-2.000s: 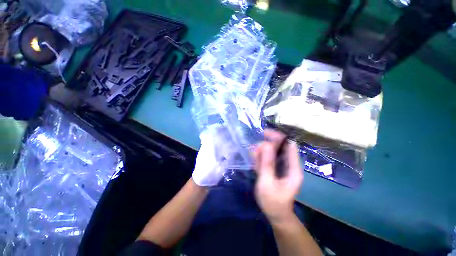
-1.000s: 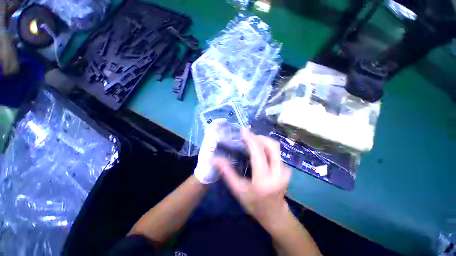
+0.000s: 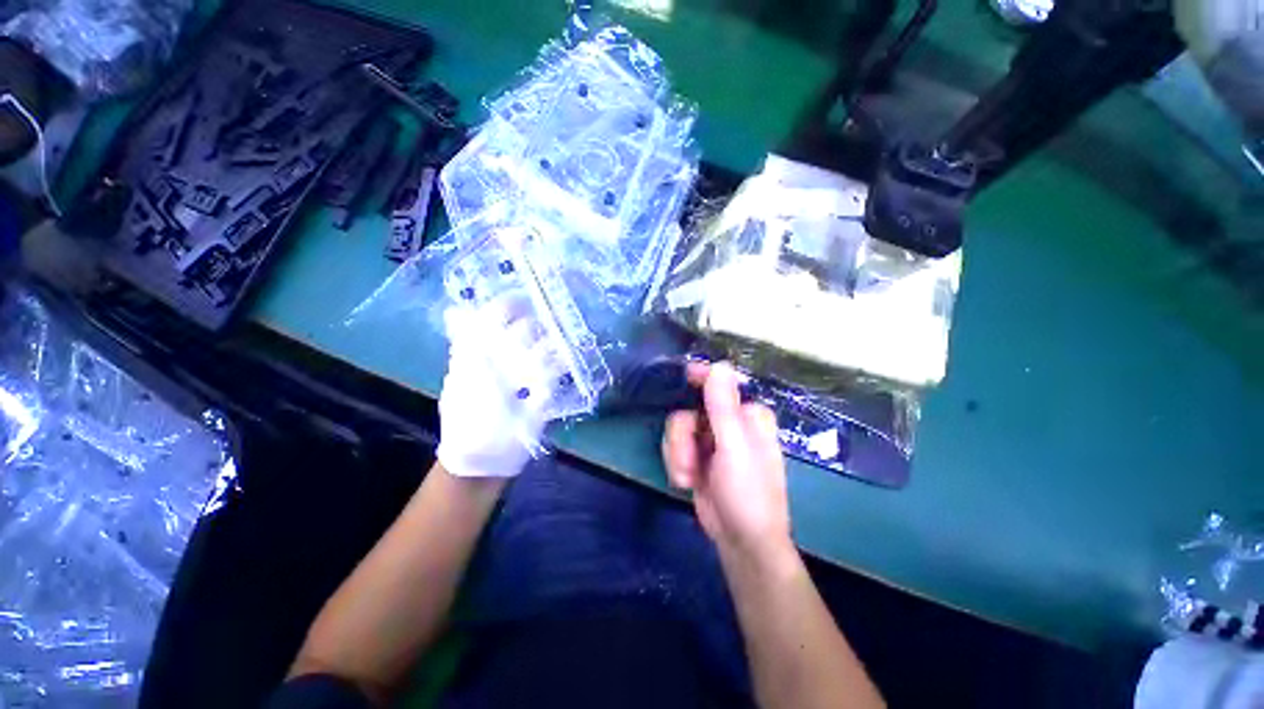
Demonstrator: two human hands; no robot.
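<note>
My left hand (image 3: 488,402), in a white glove, holds a clear plastic case (image 3: 534,326) tilted over the bench edge, with thin clear film around it. My bare right hand (image 3: 731,457) is to its right, fingers curled, in front of the press base plate. A dark, blurred black plastic part (image 3: 649,380) shows at its fingertips, apart from the case; its outline is unclear. More bagged clear cases (image 3: 589,139) lie on the green bench just beyond my left hand.
The press head (image 3: 918,205) stands over the film-wrapped cream fixture (image 3: 818,298), on a black base plate (image 3: 876,450). The parts tray (image 3: 125,256) and loose black parts (image 3: 410,215) are left. A bin of bagged cases (image 3: 83,513) is lower left. A pale sleeve (image 3: 1203,679) shows lower right.
My hands were together at the case; now my right hand is apart from it, to the right. The held case shows more fully. The whole view has shifted, moving the bench things left.
</note>
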